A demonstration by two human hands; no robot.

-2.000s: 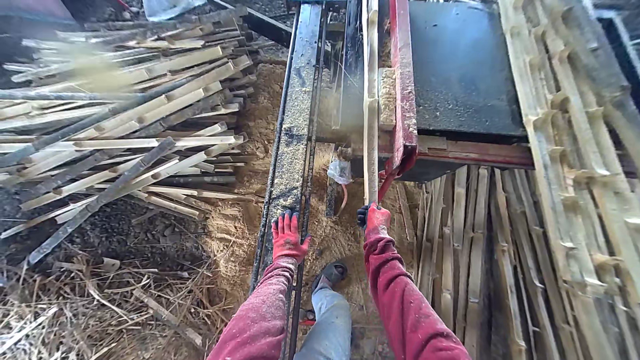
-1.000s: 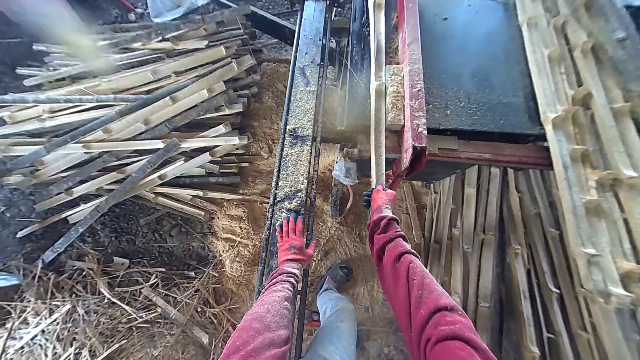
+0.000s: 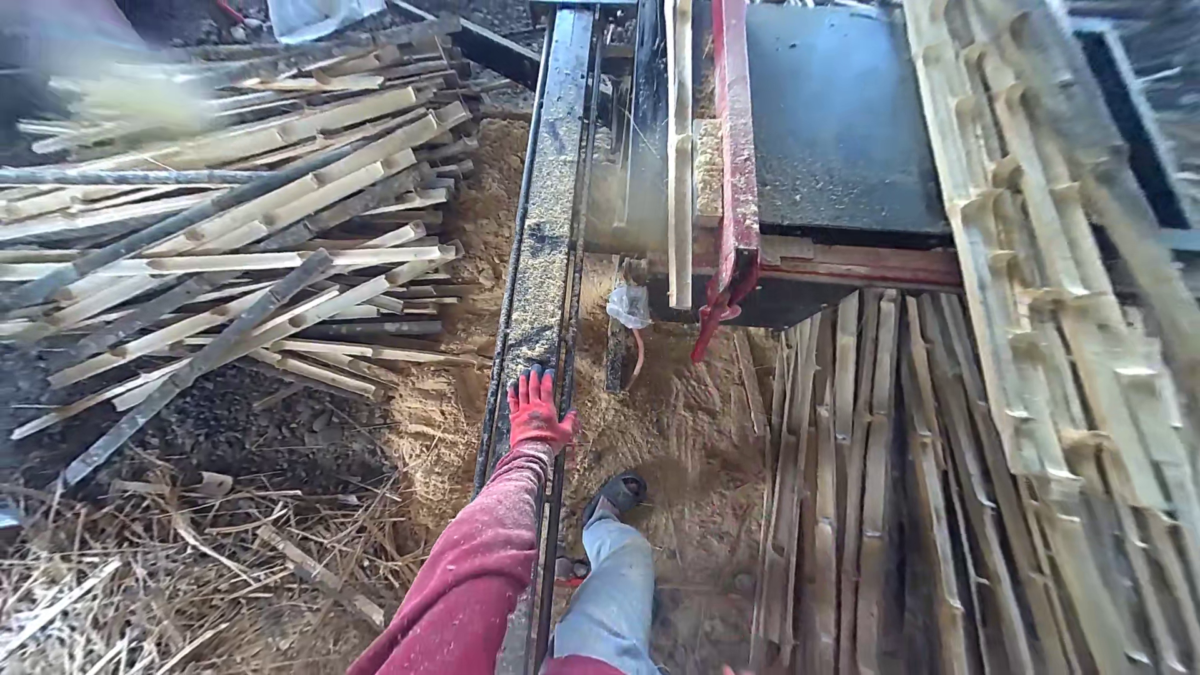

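My left hand [image 3: 538, 411], in a red glove with dark fingertips, rests palm down on a long metal rail [image 3: 553, 225] strewn with sawdust, its fingers apart and nothing held. Right of the rail a split bamboo strip [image 3: 681, 178] lies lengthwise beside a red metal bar [image 3: 737, 141] of the machine, its near end free of any hand. My right hand is out of sight below; only a tiny blurred bit shows at the bottom edge, too little to tell its state.
Split bamboo pieces [image 3: 309, 187] lie heaped at the left. More bamboo strips [image 3: 881, 403] stand in a row at the right, beside long slats [image 3: 1022, 244] in the foreground. A dark metal plate [image 3: 844, 131] adjoins the red bar. Sawdust [image 3: 694, 431] and my shoe [image 3: 619, 492] are on the ground.
My right hand, earlier gripping the near end of the bamboo strip, has let go and dropped out of view. The strip's near end is now farther forward. My left hand stays on the rail.
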